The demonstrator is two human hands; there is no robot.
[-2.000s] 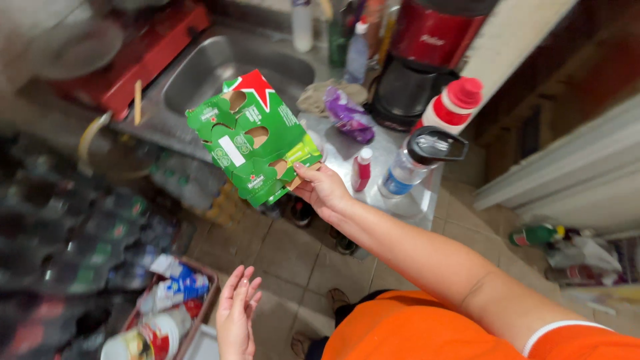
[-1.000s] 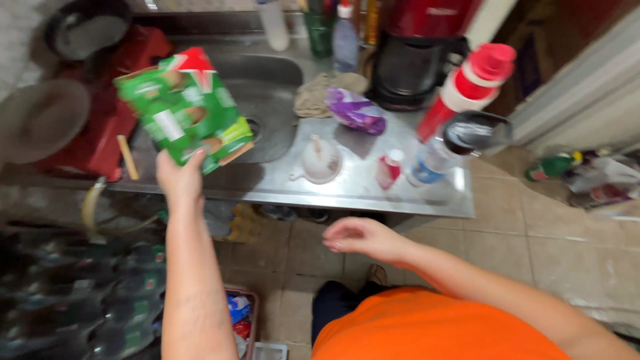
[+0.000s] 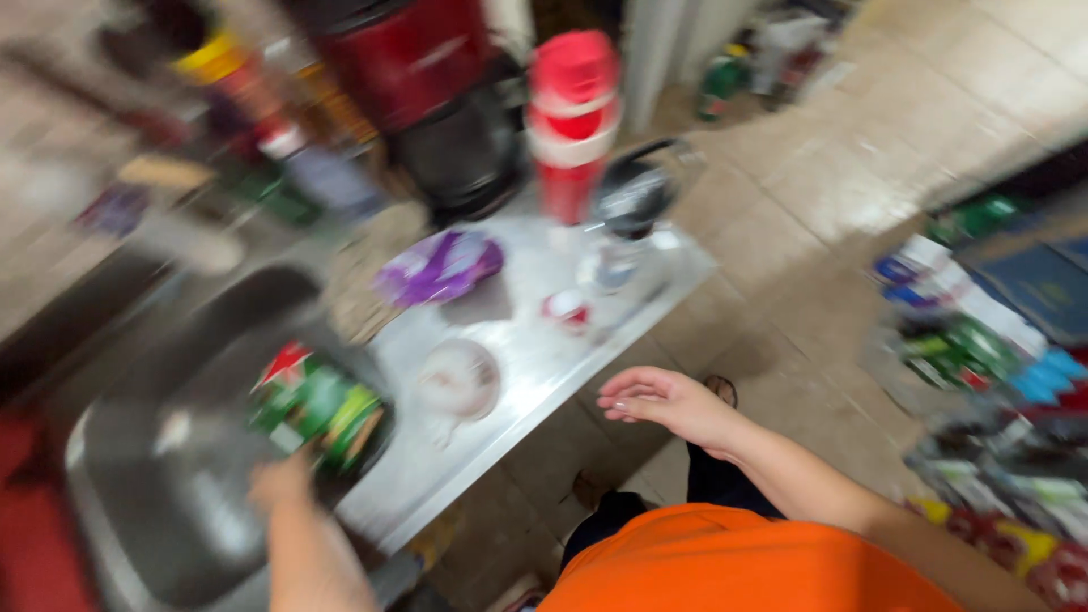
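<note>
Blurred at the lower left, my left hand [image 3: 285,484] grips a green and red cardboard bottle carrier [image 3: 319,412] by its near edge, over the right part of the steel sink [image 3: 212,425]. Nothing is in my right hand [image 3: 650,399], which hangs in front of the counter edge with its fingers slightly curled. Between the two hands a small whitish round pot [image 3: 459,378] sits on the steel counter [image 3: 544,365]. Behind it lie a purple plastic packet [image 3: 442,268] and a beige cloth [image 3: 370,280]. A small bottle with red and white parts [image 3: 568,310] stands to their right.
A red and black coffee maker [image 3: 442,110], a red thermos [image 3: 574,127] and a clear jug with a black lid [image 3: 633,204] stand at the counter's back and right. Bottles and brushes are behind the sink. Plastic bags and packages [image 3: 969,331] lie at the right, beside the tiled floor.
The carrier was in my right hand in the oldest frame and is in my left hand since the middle one. The view has swung strongly to the right.
</note>
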